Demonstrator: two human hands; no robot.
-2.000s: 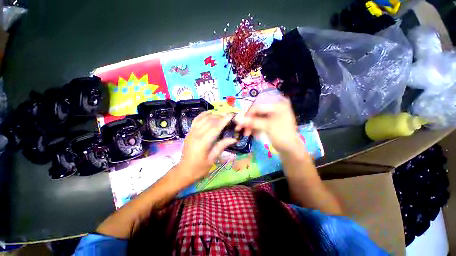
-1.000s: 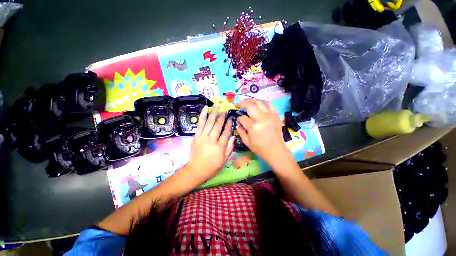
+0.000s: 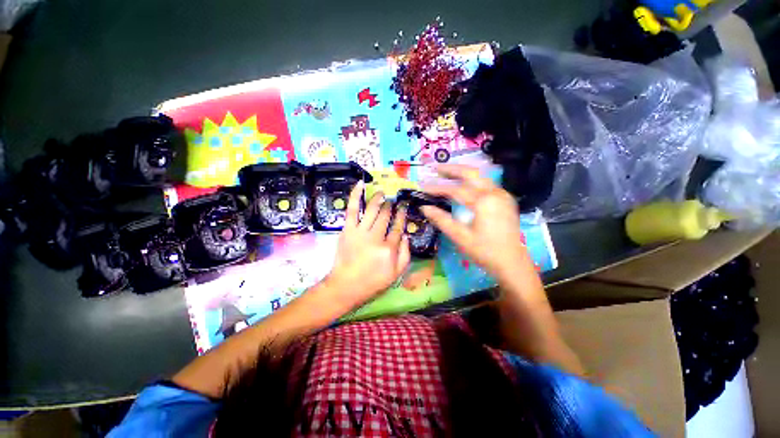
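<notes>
A glossy black housing (image 3: 417,227) with a small yellow spot lies on the printed board (image 3: 257,318) between my hands. My left hand (image 3: 374,244) rests against its left side with fingers spread towards it. My right hand (image 3: 481,218) is at its right, blurred, with fingers raised and apart; I see nothing held in it. Two more housings with yellow dots, one of them just left of my hand (image 3: 338,198), stand in a row that runs left. A dark-red pile of small stemmed parts (image 3: 430,79) lies at the board's top right, beside black soft pieces (image 3: 513,115).
A clear plastic bag (image 3: 620,128) lies right of the board. A yellow squeeze bottle (image 3: 663,221) lies at the bench's right edge. An open carton (image 3: 620,355) below holds black pieces (image 3: 714,329). A cluster of housings (image 3: 94,175) stands at left. A yellow and blue object (image 3: 671,15) is top right.
My right hand has lifted off the housing and moved right, its fingers opening. The housing's yellow spot now shows. My left hand has stayed beside it, shifted slightly.
</notes>
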